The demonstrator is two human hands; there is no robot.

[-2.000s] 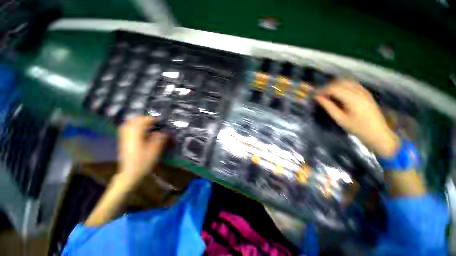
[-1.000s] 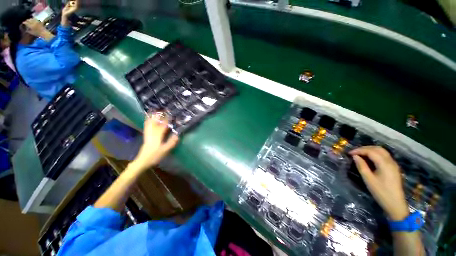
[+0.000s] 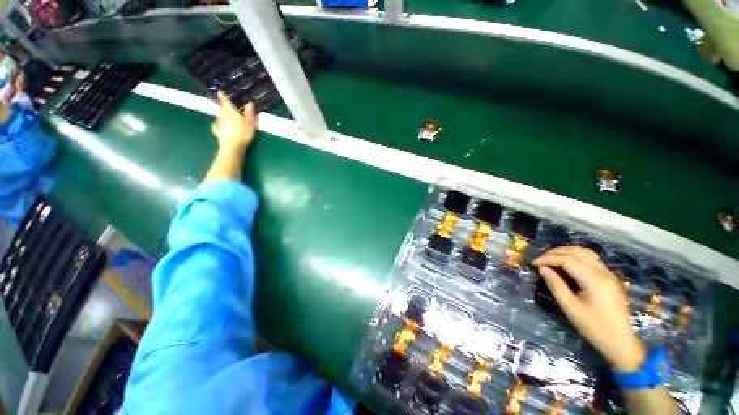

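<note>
A clear blister tray point(image 3: 502, 312) lies on the green bench at the lower right. Its pockets hold black display modules point(image 3: 489, 212) with orange flex cables point(image 3: 480, 237). My right hand point(image 3: 587, 292) is over the tray's middle, fingertips together beside an orange strip. A dark piece shows under the fingers; whether they grip it is unclear. My left arm reaches forward. My left hand point(image 3: 234, 126) is at the near edge of a black component tray point(image 3: 243, 69) beyond the pale rail. The fingers are somewhat apart; whether they grip the edge is hidden.
A white post point(image 3: 279, 65) rises from the pale rail point(image 3: 381, 157), right of the far black tray. Several small gold-and-silver pieces point(image 3: 608, 180) lie beyond the rail. Another black tray point(image 3: 49, 280) is at the lower left. A person's blue sleeve point(image 3: 28, 154) shows at the left edge.
My left hand and the black tray have moved from the bench forward over the rail. My right hand remains over the clear tray. The camera view has shifted.
</note>
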